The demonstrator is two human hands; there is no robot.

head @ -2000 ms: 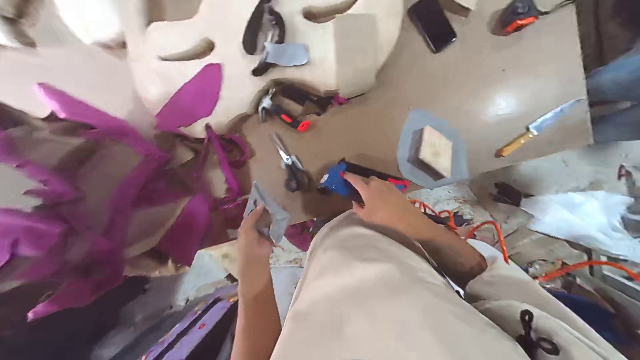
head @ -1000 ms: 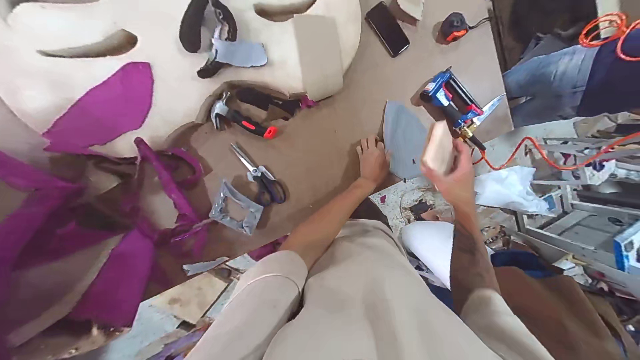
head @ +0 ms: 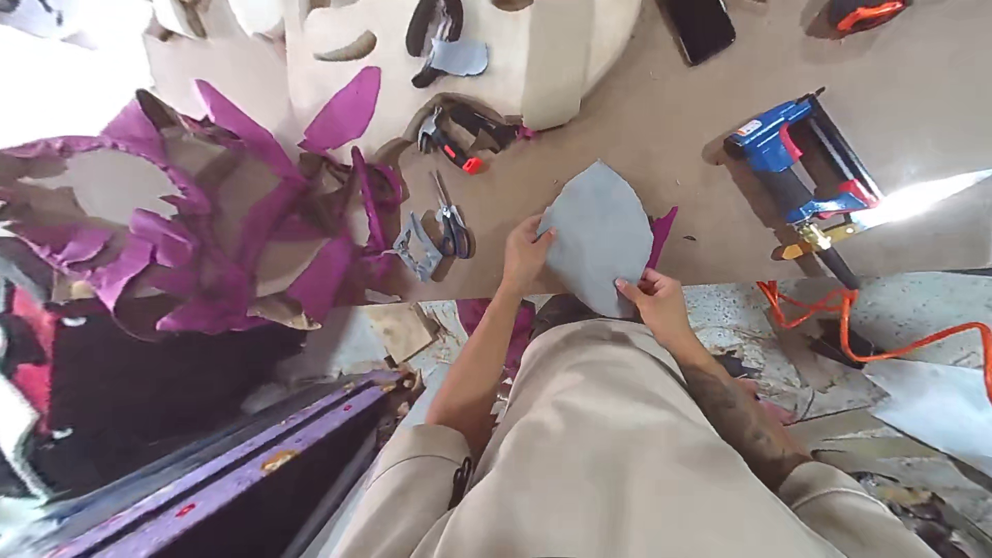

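Note:
A leaf-shaped grey piece of fabric or leather (head: 598,229) is held up between both hands, near the front edge of the table. My left hand (head: 528,252) pinches its left edge, thumb on top. At its lower right edge, the thumb and fingers of my right hand (head: 655,302) grip it. A magenta scrap (head: 660,239) shows from behind its right side. To the left lie scissors (head: 452,221) and a grey cut-out frame of material (head: 418,246). A blue pneumatic stapler (head: 806,159) rests on the right, over a knife with a wooden handle (head: 790,252).
Magenta offcuts (head: 256,194) are heaped on the left. A claw hammer (head: 449,147) lies beside a large cream foam-like panel (head: 496,46). At the back right are a phone (head: 701,31) and a tape measure (head: 864,12). An orange air hose (head: 914,353) hangs off the table's front edge.
The block held in my right hand a second ago is out of that hand. Both hands now hold the grey piece, which lay on the table before. The stapler's position relative to the table is hard to compare.

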